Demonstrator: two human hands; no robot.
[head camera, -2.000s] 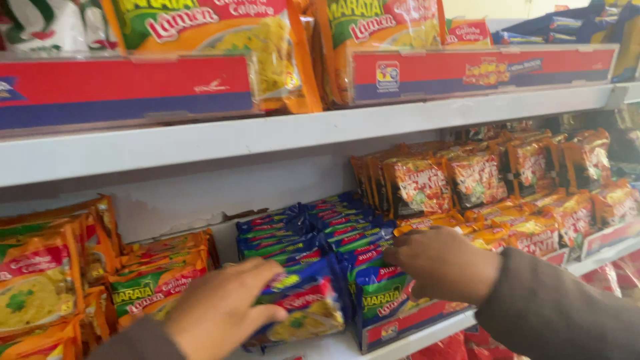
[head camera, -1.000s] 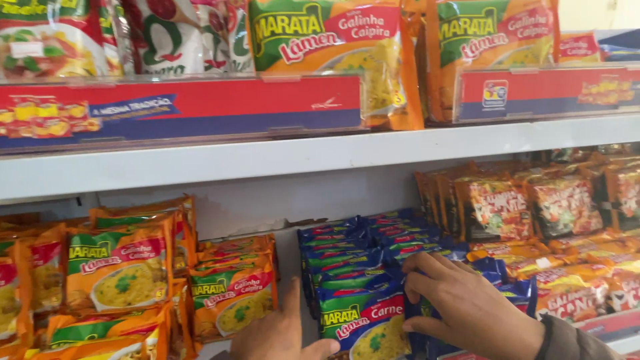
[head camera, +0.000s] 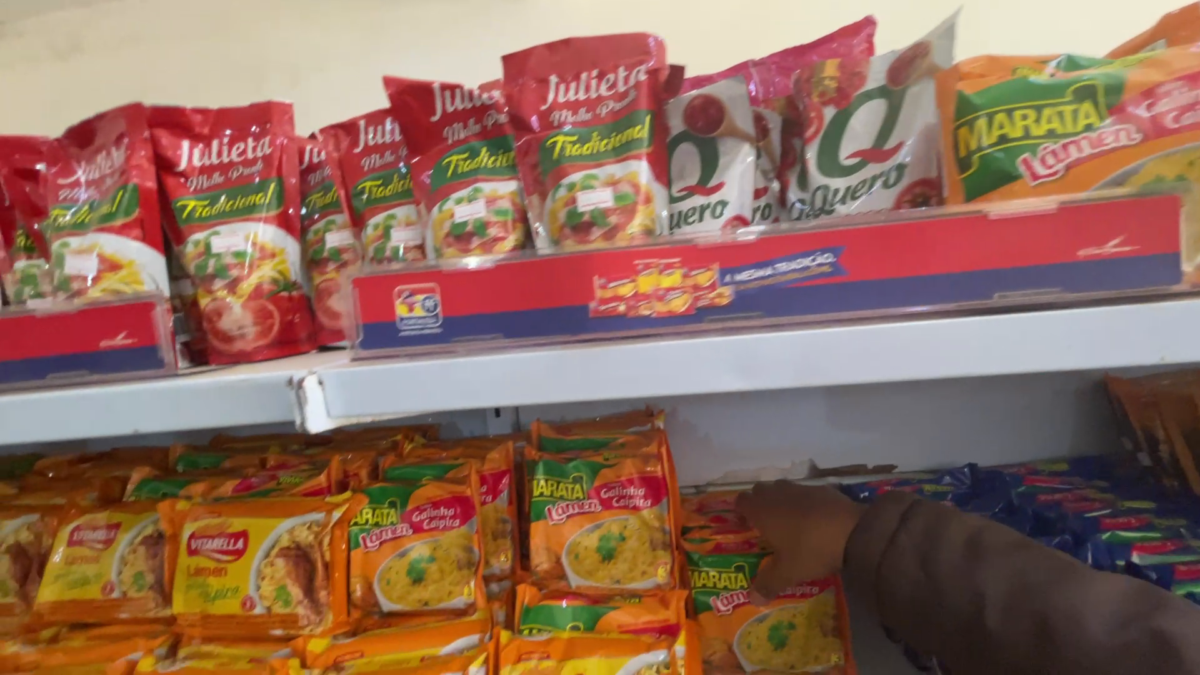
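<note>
My right hand (head camera: 799, 534) comes in from the right in a dark sleeve and lies over a narrow row of orange Maratá instant noodle packets (head camera: 778, 637) on the lower shelf. Its fingers point down at the upper part of the front packet; whether they grip it is hidden. Just left stands a stack of matching orange packets (head camera: 605, 525). Blue noodle packets (head camera: 1087, 516) lie in rows behind and beyond the forearm. My left hand is out of view.
The metal upper shelf edge (head camera: 750, 364) runs above my hand. On that shelf are red tomato sauce pouches (head camera: 234, 234), white pouches (head camera: 872, 141) and a red and blue display strip (head camera: 919, 258). Yellow and orange noodle packets (head camera: 253, 567) fill the lower left.
The view has swung left. My right hand has gone from the blue packets to the orange ones on their left. My left hand, near the packets earlier, has left the view.
</note>
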